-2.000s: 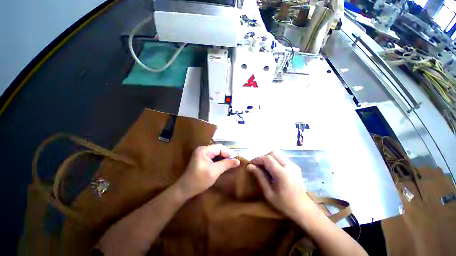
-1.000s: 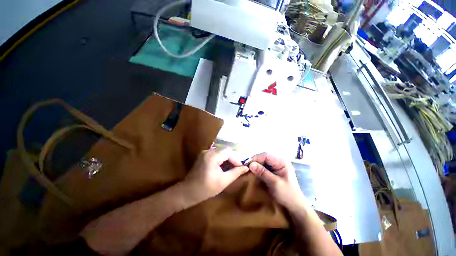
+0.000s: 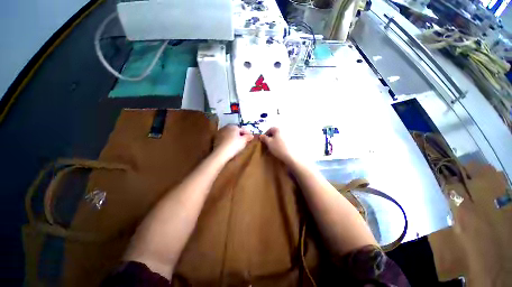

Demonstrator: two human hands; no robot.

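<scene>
The brown bag body [image 3: 252, 213] hangs from the machine table towards me. My left hand [image 3: 233, 140] and my right hand [image 3: 275, 143] pinch its folded top edge side by side, just below the needle area [image 3: 254, 124] of the white sewing machine head [image 3: 259, 73] with the red three-diamond logo. Whether the edge is under the presser foot cannot be told. The left panel carries a black label [image 3: 158, 123] near its top. A looped handle [image 3: 50, 190] lies left with shiny wrapped hardware [image 3: 96, 198] beside it. Another strap [image 3: 393, 204] loops out at the right.
Small thread snips [image 3: 329, 140] lie on the white table [image 3: 359, 112] right of the needle. A teal cloth [image 3: 135, 70] and a pale hose [image 3: 100, 53] are at the upper left. More brown bags [image 3: 466, 235] with coiled handles are at the right. A pale bundle lies at the upper right.
Both hands have moved forward with the pinched edge, from in front of the machine up to the needle area. The bag's middle is now drawn out straighter. The view has also shifted.
</scene>
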